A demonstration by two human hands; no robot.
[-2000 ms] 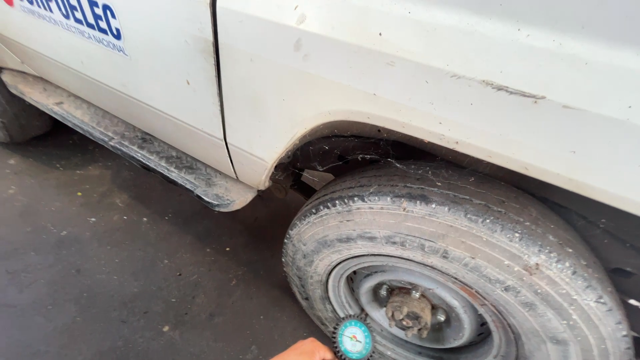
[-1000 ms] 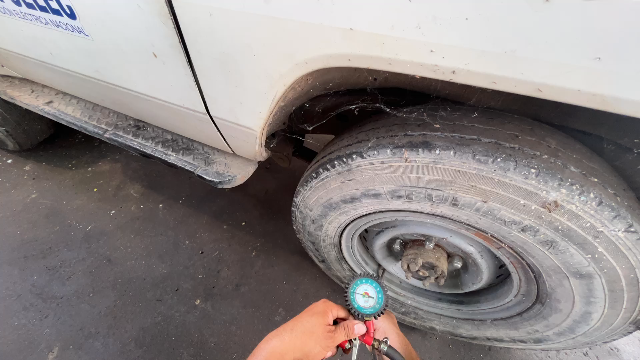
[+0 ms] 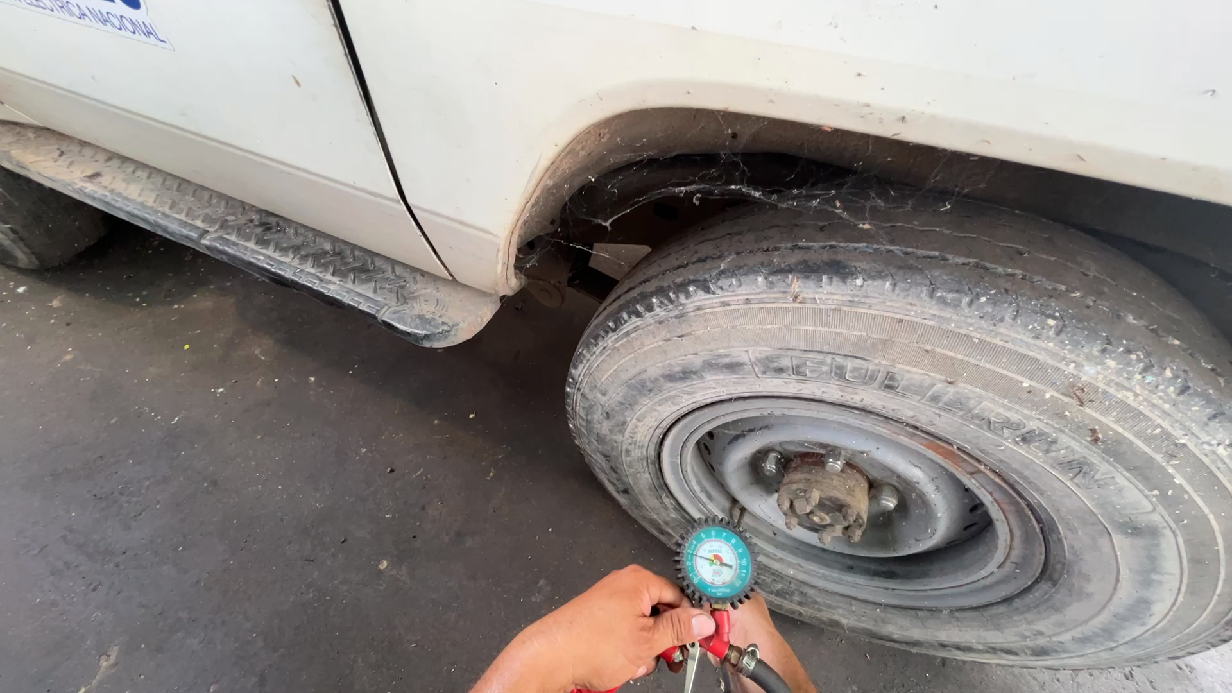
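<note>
A round tire pressure gauge (image 3: 715, 563) with a teal dial and a black ribbed rim stands on a red inflator handle (image 3: 717, 637), at the bottom centre. My left hand (image 3: 616, 626) is closed around the inflator, its thumb across the red body just below the dial. Behind the gauge, my right hand (image 3: 756, 635) is mostly hidden; what its fingers hold cannot be seen. A black rubber hose (image 3: 765, 675) with a metal clamp leaves the handle at the lower right. Beyond the gauge is a dusty tire (image 3: 962, 356) on a grey steel wheel rim (image 3: 751, 481).
The white body panel (image 3: 770, 58) of a vehicle spans the top. Cobwebs hang in the wheel arch (image 3: 654, 135). A dirty running board (image 3: 241, 231) juts out under the door at left, with another tire (image 3: 38, 221) beyond it. The dark floor (image 3: 289, 500) lies below.
Two seconds ago only part of one hand and the gauge showed; both hands, the red handle and the hose have since come into view. The view has shifted somewhat.
</note>
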